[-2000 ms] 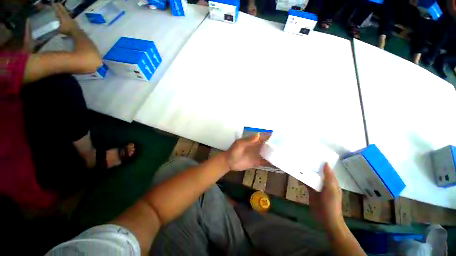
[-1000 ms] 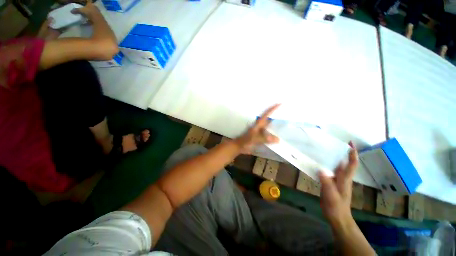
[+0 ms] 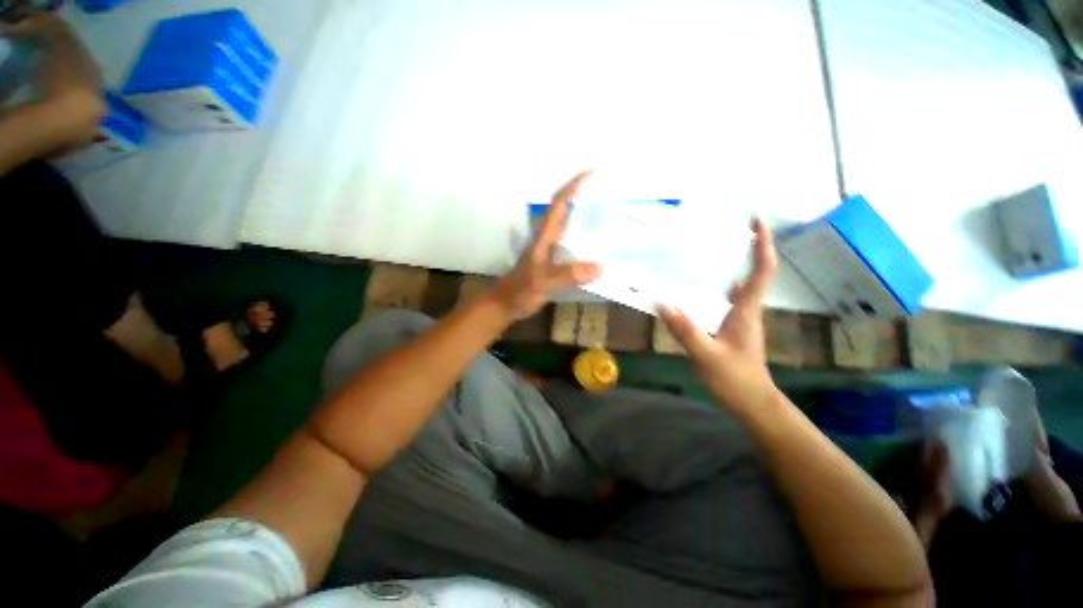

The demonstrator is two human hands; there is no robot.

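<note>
A white plastic casing (image 3: pixel 647 255) lies between my hands at the table's near edge, washed out against the white top. A small dark spot shows on its near edge. My left hand (image 3: pixel 540 261) is at its left end, thumb on the near side and fingers spread upward. My right hand (image 3: pixel 734 327) is at its right end, thumb at the near edge and fingers raised. Both hands hold it between them. A blue edge of a box (image 3: pixel 669 202) shows behind the casing.
Blue-and-white boxes stand right (image 3: pixel 857 264), far right (image 3: pixel 1036 232) and upper left (image 3: pixel 204 74) on the white table (image 3: pixel 392 131). A yellow round cap (image 3: pixel 595 369) is below the pallet edge. A seated person's arm and sandalled foot are left; another person's hands hold a whitish item lower right.
The view has shifted, so the table and boxes sit differently in the picture. The casing stays between my hands, and its broad face now looks flatter. Another person's hands have appeared at lower right.
</note>
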